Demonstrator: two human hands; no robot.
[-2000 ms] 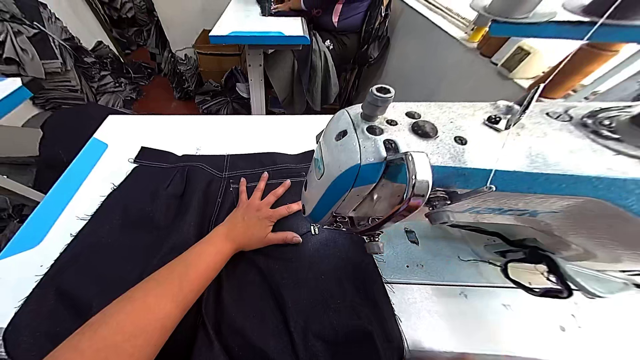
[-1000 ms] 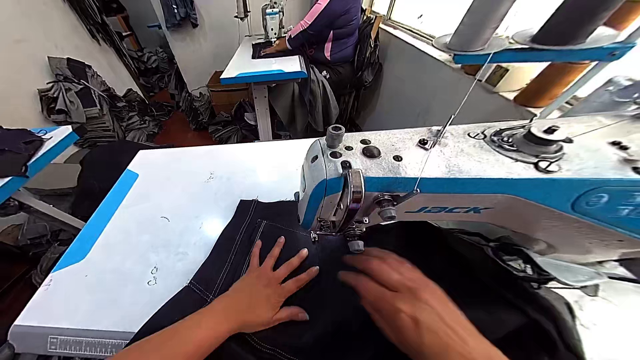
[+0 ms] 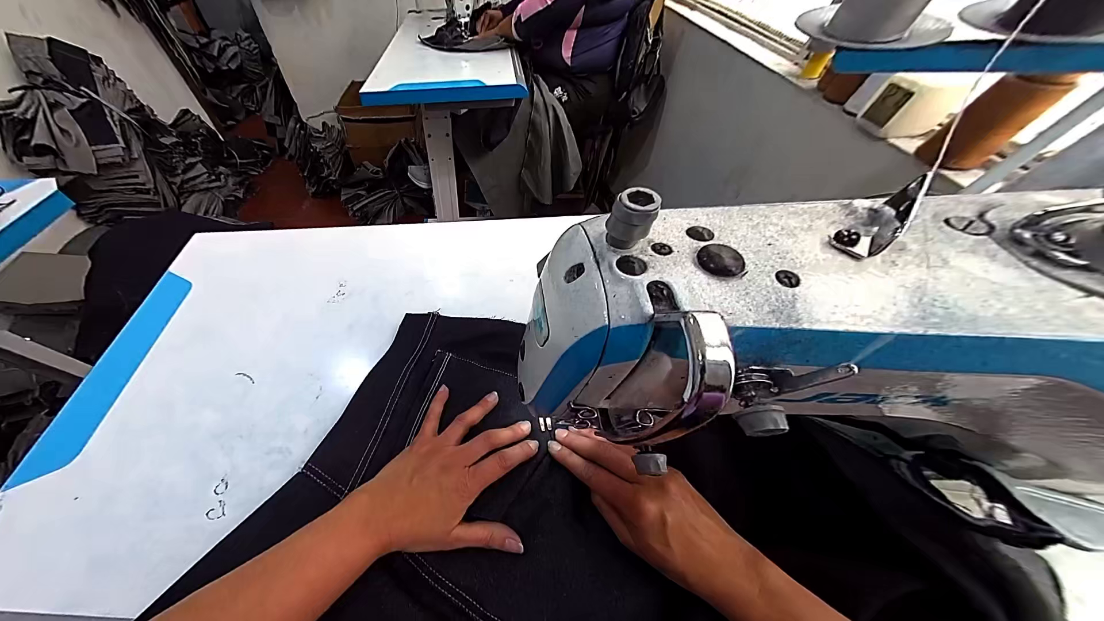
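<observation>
Dark denim cloth [image 3: 362, 448] with pale topstitching lies on the white table of an industrial sewing machine [image 3: 604, 319]. My left hand [image 3: 440, 483] rests flat on the cloth, fingers spread, its index and middle fingertips just left of the presser foot [image 3: 545, 423]. On the other side, my right hand [image 3: 655, 509] presses the cloth with its fingers together, the tips close to the foot and to the other hand's fingertips. The machine head hides the needle. More dark cloth bunches to the right, under the machine arm.
Thread cones [image 3: 875, 21] stand on a rack at the upper right. Beyond my table, a person [image 3: 565, 39] works at another sewing table [image 3: 444, 82]. Piles of dark garments [image 3: 138, 138] and a cardboard box [image 3: 371, 121] lie at the back left.
Two seconds ago only my left hand was in view; both hands are now on the cloth. Since one second ago, my right hand has come nearer the presser foot and my left fingertips.
</observation>
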